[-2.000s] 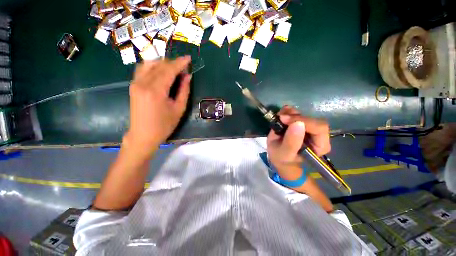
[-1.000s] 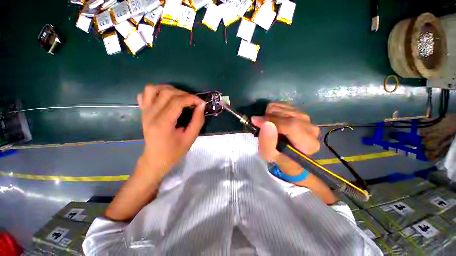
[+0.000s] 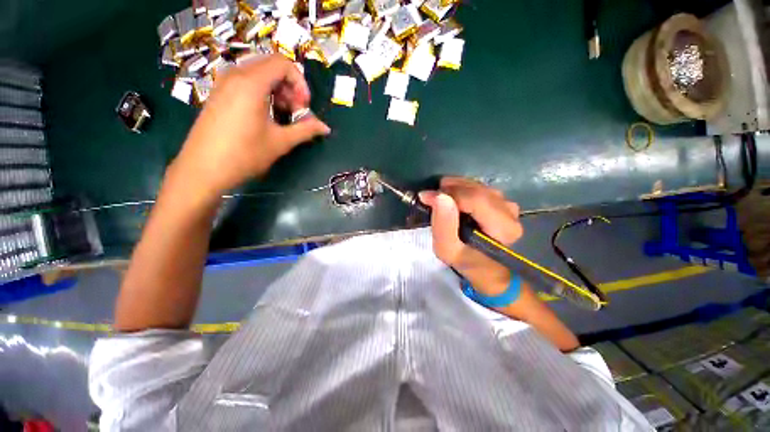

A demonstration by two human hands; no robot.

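A small device housing with an open circuit board [image 3: 351, 188] lies on the bench in front of me, a small pale block [image 3: 372, 179] at its right side. My right hand [image 3: 475, 221] holds the soldering iron [image 3: 523, 263]; its tip reaches the housing's right edge. My left hand [image 3: 253, 122] is up and left of the housing, at the lower edge of the battery heap [image 3: 380, 55]. A small whitish piece, apparently a battery [image 3: 300, 113], shows between its thumb and curled fingers, mostly hidden. A thin solder wire [image 3: 279, 192] runs from the left to the housing.
Another housing [image 3: 133, 111] lies at the left, near ribbed clear trays [image 3: 24, 135]. A round tan container [image 3: 675, 72] stands at the right, a yellow-brown ring [image 3: 639, 137] below it. A black cable [image 3: 574, 261] hangs past the bench edge.
My left hand has left the housing and moved up and left to the battery heap. The iron tip stays at the housing's right side. The view has shifted slightly.
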